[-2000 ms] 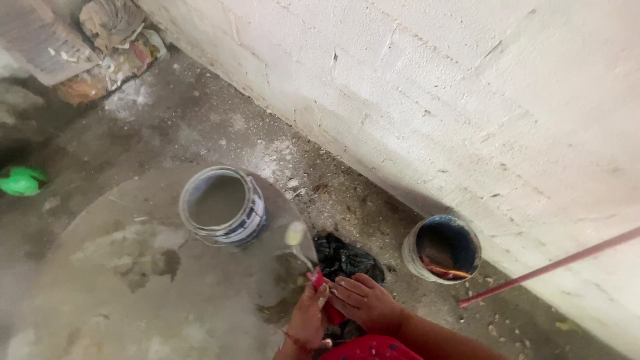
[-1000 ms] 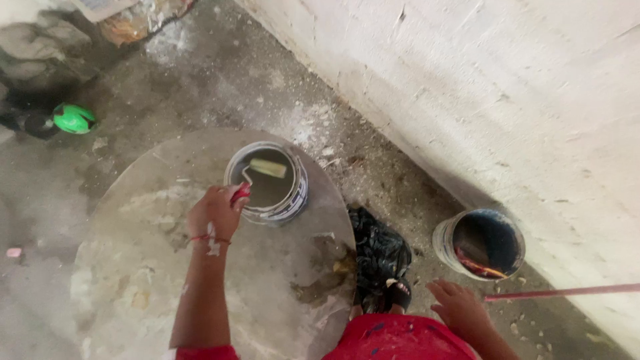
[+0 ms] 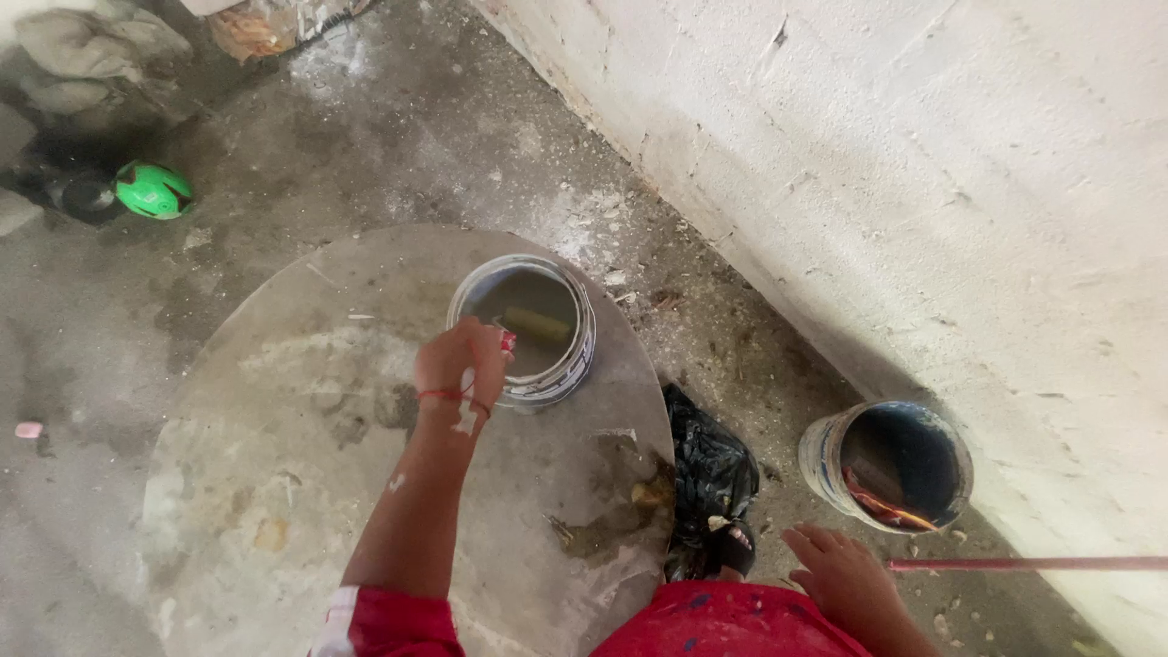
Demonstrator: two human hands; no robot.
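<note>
My left hand (image 3: 464, 365) grips the red handle (image 3: 507, 342) of a paint roller at the near left rim of a plastic bucket (image 3: 589, 351). The roller's yellowish sleeve (image 3: 537, 324) lies inside the bucket, at the greyish liquid. This bucket stands on a round, stained grey tabletop (image 3: 319, 392). My right hand (image 3: 844, 570) is at the lower right beside my red shirt, fingers apart and holding nothing. A second bucket (image 3: 821, 456), dark inside with an orange-red item (image 3: 885, 506) in it, stands on the floor beyond that hand.
A rough whitish wall (image 3: 867, 201) runs along the right. A red pole (image 3: 1022, 564) extends from the right edge near my right hand. A black plastic bag (image 3: 712, 456) lies beside the round surface. A green ball-like object (image 3: 153, 190) and cloth-like heaps (image 3: 100, 41) are at the upper left.
Two seconds ago both hands were together near the black bag, with the roller outside the bucket. A second ago the left hand was over the bucket; the sleeve now looks lower in it.
</note>
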